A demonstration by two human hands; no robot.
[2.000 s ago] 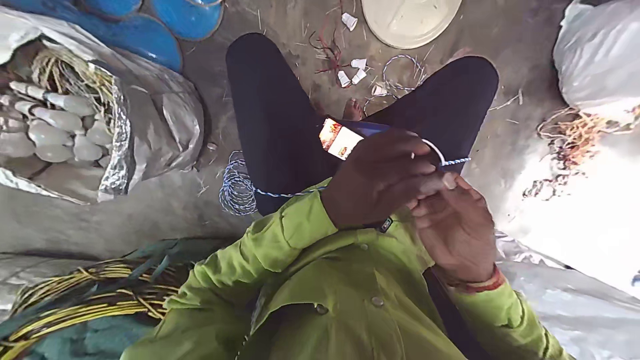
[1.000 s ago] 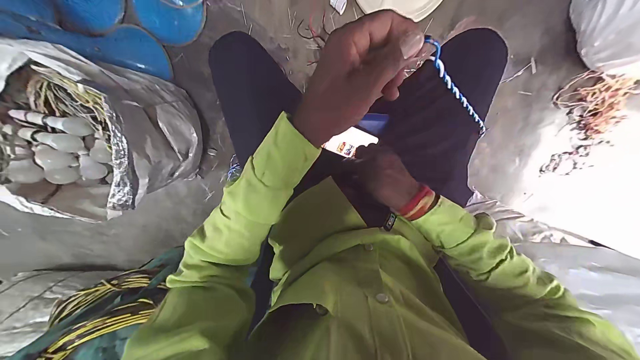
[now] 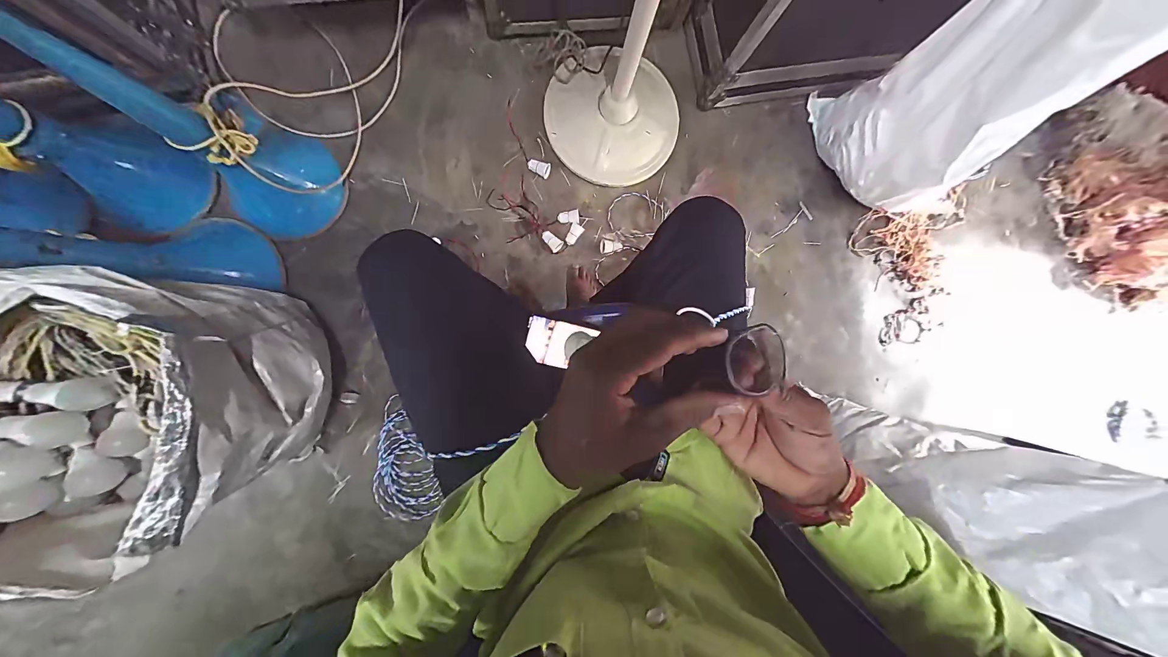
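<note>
My left hand (image 3: 630, 392) is spread in a C shape over my lap, its index fingertip close to a thin clear ring (image 3: 756, 360) and its thumb touching my right fingertips. My right hand (image 3: 785, 447) pinches the ring's lower edge. Left of my hands lies a small printed packet (image 3: 549, 341), beside a blue object (image 3: 598, 315) partly hidden by my left hand. A white loop (image 3: 695, 316) and blue-and-white twisted cord (image 3: 733, 313) show behind my fingers. A coil of similar cord (image 3: 406, 465) lies by my left thigh, with one strand running under my sleeve.
An open sack (image 3: 246, 365) of pale bulb-shaped pieces and wires stands at left, below blue metal shades (image 3: 283, 182) with rope. A white round stand base (image 3: 611, 128), small white caps (image 3: 552, 241) and wire scraps lie ahead. At right are a white sack (image 3: 899, 137) and tangled wires (image 3: 899, 251).
My left hand, raised with blue-and-white cord at its fingertips a second ago, has come down beside my right hand. The clear ring now shows at my fingers. The view has tilted forward.
</note>
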